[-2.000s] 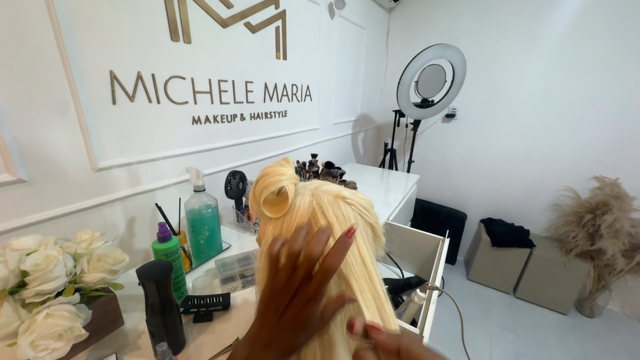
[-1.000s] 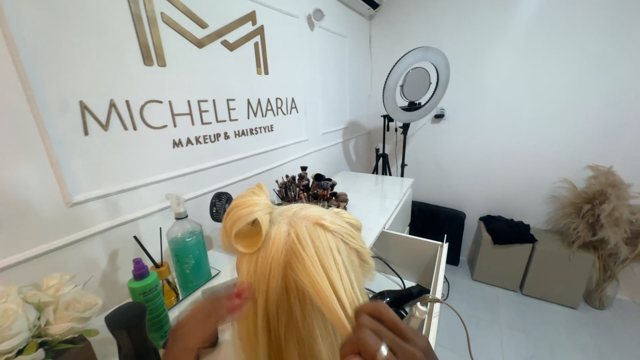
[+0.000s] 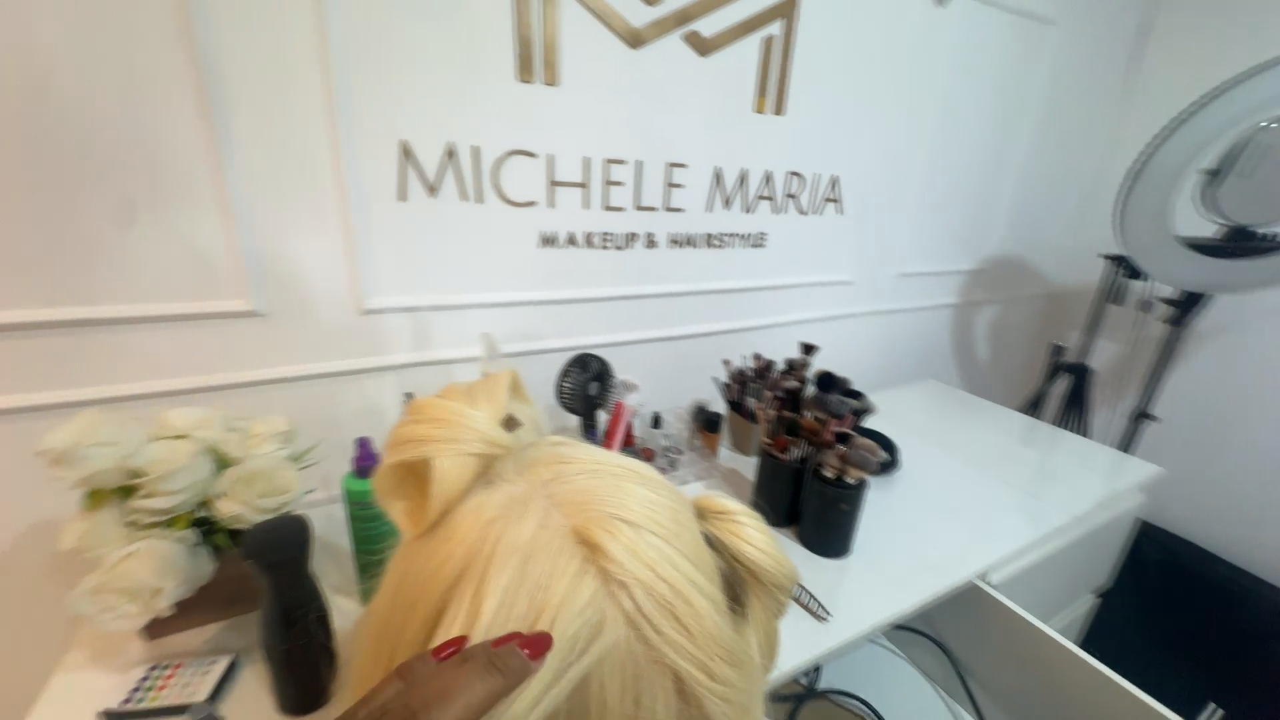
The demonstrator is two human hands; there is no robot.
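A head of long blonde hair [image 3: 590,560], seen from behind and above, fills the lower middle of the view. A large rolled loop of hair [image 3: 435,450] stands at its upper left, with a small dark spot near its top. Another looped section [image 3: 755,570] sits on the right side. My left hand [image 3: 460,680] enters at the bottom edge, its red-nailed fingertips lying on the hair left of centre. Most of this hand is cut off by the frame, so its grip cannot be judged. My right hand is out of view.
Left are white flowers [image 3: 165,490], a black bottle [image 3: 290,620] and a green bottle [image 3: 368,530]. Behind the head stand a small fan [image 3: 585,385] and makeup brushes in black holders [image 3: 832,510] on the white counter [image 3: 960,470]. An open drawer [image 3: 1050,650] juts out lower right.
The view has swung left and closer. My right hand, at the hair's right side a second ago, has left the view. The looped section on the right side now shows.
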